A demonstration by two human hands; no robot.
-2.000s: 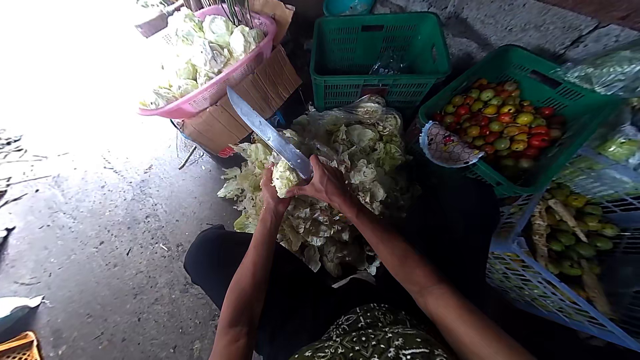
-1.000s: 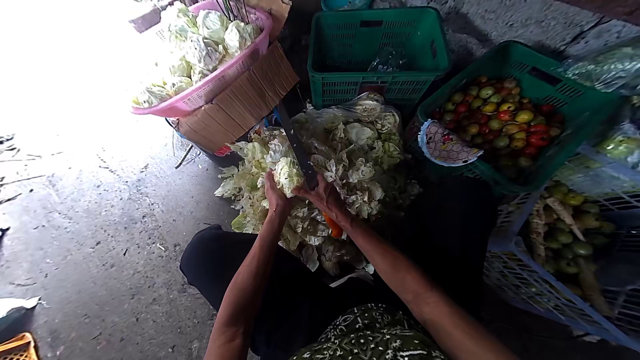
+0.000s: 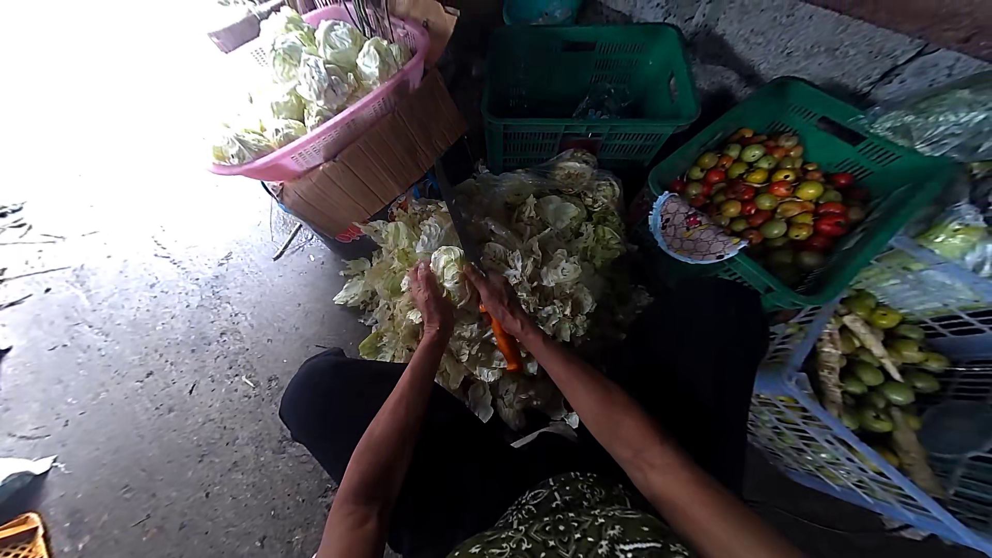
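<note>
Between my two hands is a small pale green cabbage head. My left hand holds it from the left side. My right hand grips a large knife with an orange handle and touches the head's right side. The dark blade points up and away from me, just beyond the head. Beneath and around both hands lies a big heap of loose, wilted cabbage leaves, partly on clear plastic.
Cabbage heads fill a pink basket on a cardboard box. Beyond the leaves stands a green crate. Tomatoes lie in another green crate. A bluish crate at right holds green produce. An orange basket is at lower left.
Two seconds ago the broad side of the blade showed, slanting up to the left over the cabbage head. It has since turned to a steeper angle, and the orange handle shows below my right hand.
</note>
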